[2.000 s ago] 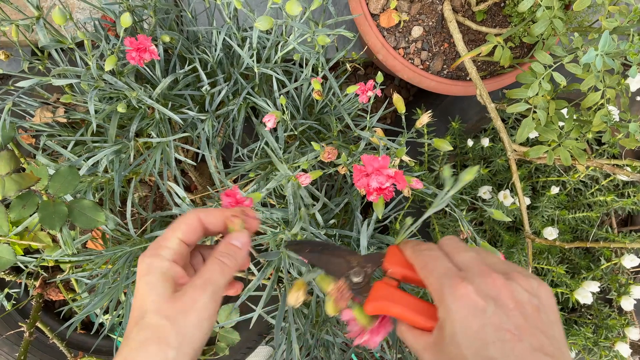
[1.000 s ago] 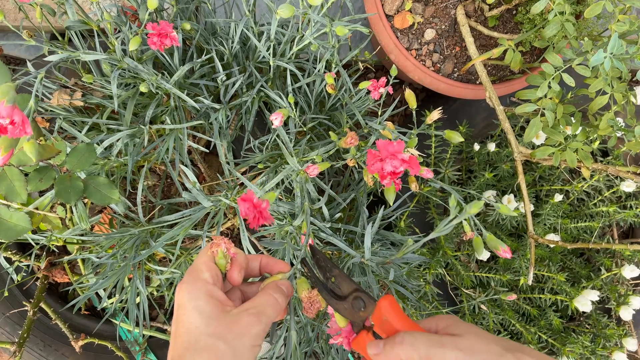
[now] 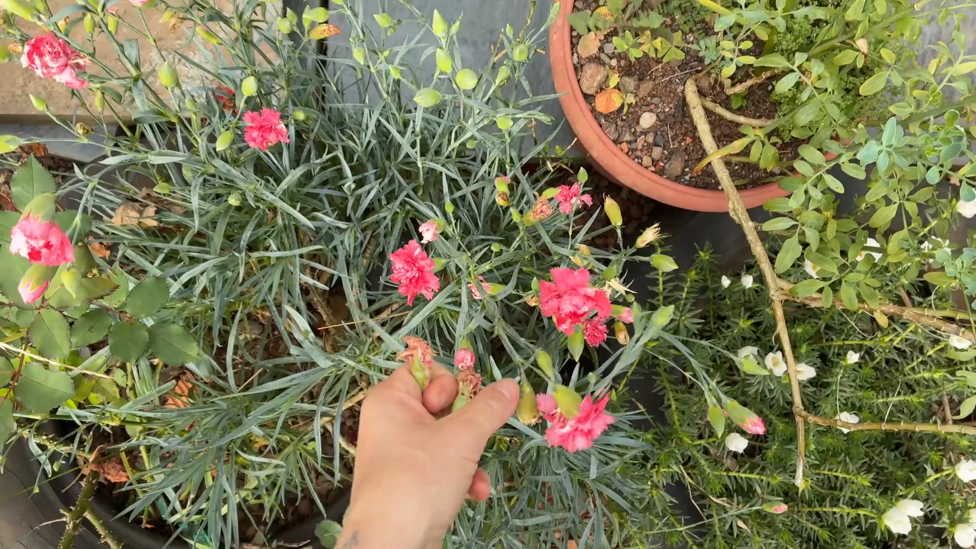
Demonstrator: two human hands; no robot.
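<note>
My left hand (image 3: 427, 450) reaches up from the bottom centre among pink carnations. Its fingers are closed on withered carnation heads; one brown head (image 3: 417, 352) sticks up above the curled fingers, and another (image 3: 467, 381) stands between them and the thumb. Beside that one is a small pink bud (image 3: 464, 358). Just right of the thumb tip hangs a pink carnation (image 3: 578, 425) with a green bud. A larger open carnation (image 3: 573, 301) is above it. My right hand and the pruning shears are out of view.
A round terracotta-coloured pot (image 3: 610, 164) with soil and pebbles stands at the upper right. A bare woody branch (image 3: 736, 206) leans out of it across white-flowered plants (image 3: 775, 363). Rose leaves (image 3: 130, 341) and a thorny stem (image 3: 78, 507) are at the left.
My right hand and the orange-handled shears have left the view. My left hand has moved right along the flowers and now has a withered head between fingers and thumb.
</note>
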